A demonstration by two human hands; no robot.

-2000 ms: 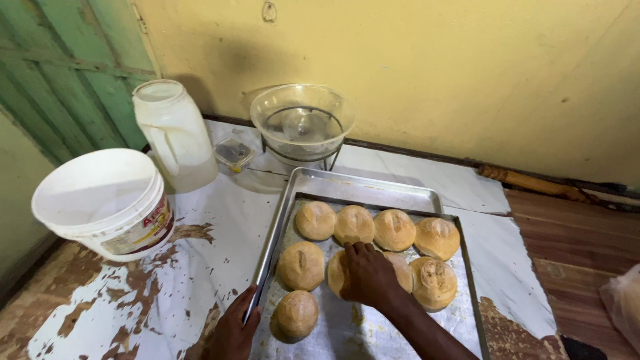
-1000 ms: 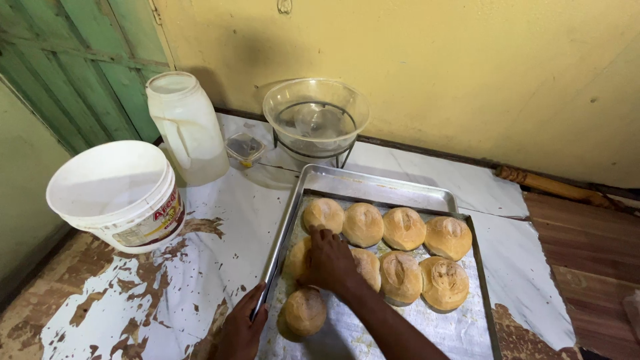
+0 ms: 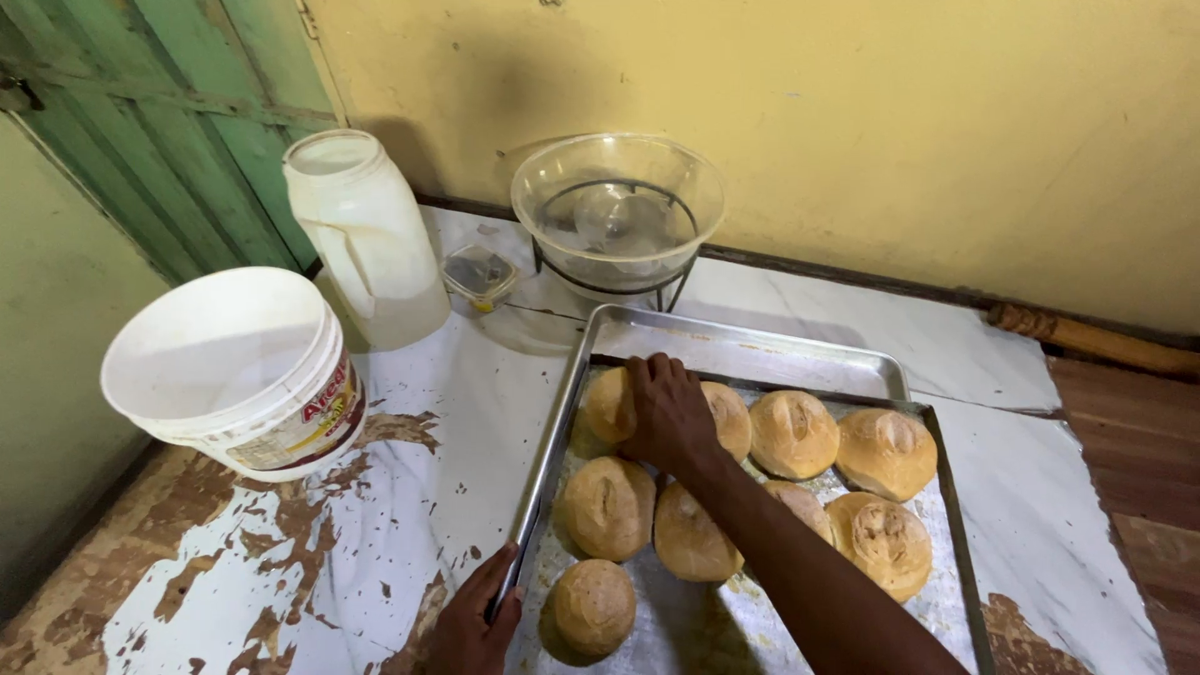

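Note:
Several round, golden bread rolls, among them a small one point(image 3: 595, 607) at the near left, lie in a dark-rimmed baking tray point(image 3: 956, 525). That tray sits on a silver sheet pan point(image 3: 750, 347), whose far edge shows behind it. My left hand point(image 3: 478, 609) grips the left rim of the metal pan, thumb on top. My right hand point(image 3: 670, 412) reaches over the tray, its fingers down between the far-left roll point(image 3: 611, 405) and the roll point(image 3: 727, 422) beside it. It touches the rolls there; the fingertips are partly hidden, so a firm hold cannot be told.
A white plastic bucket point(image 3: 220, 356), a translucent jug point(image 3: 366, 244) and a small clear container point(image 3: 480, 277) stand at the left. Behind the pan, a clear plastic bowl point(image 3: 619, 211) rests in a black wire stand. A wooden rod point(image 3: 1106, 339) lies along the wall at right.
My right hand has moved from the middle-row rolls to the left end of the far row. My left hand stays at the pan's left rim.

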